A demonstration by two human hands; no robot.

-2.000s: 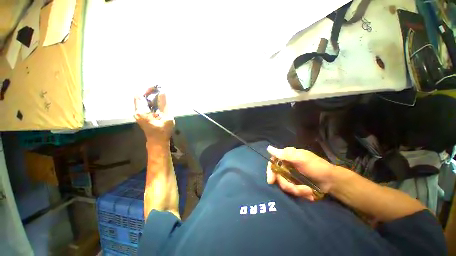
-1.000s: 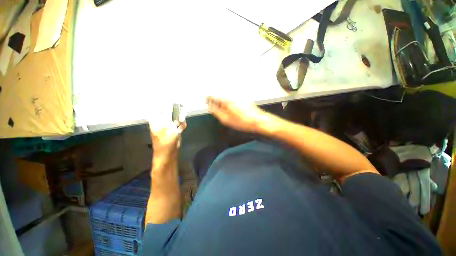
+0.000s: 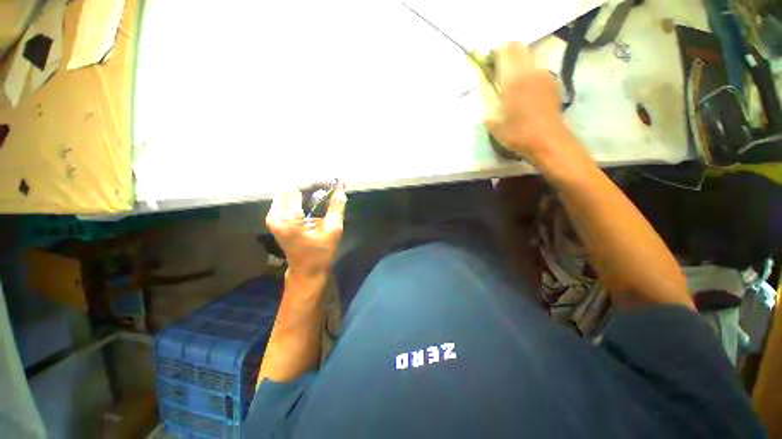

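Note:
My left hand [image 3: 309, 225] is at the table's front edge and holds a small dark and silver metal part [image 3: 319, 200] between thumb and fingers. My right hand [image 3: 521, 96] is over the table to the right, blurred, with its fingers at the yellow handle of the screwdriver. The screwdriver's thin shaft [image 3: 436, 28] points to the upper left over the white table. My right hand covers much of the handle, so how firmly it is held is hard to see.
The white worktable [image 3: 257, 111] is overexposed. A dark strap [image 3: 573, 60] lies behind my right hand, partly hidden. A yellow-covered stack [image 3: 90, 154] is at the far left. A dark, cluttered container [image 3: 724, 103] is at the right. A blue crate [image 3: 206, 360] is on the floor below.
The screwdriver, in my right hand at first, lay on the table one second ago. My right hand has since moved up and right from near my left hand onto its handle.

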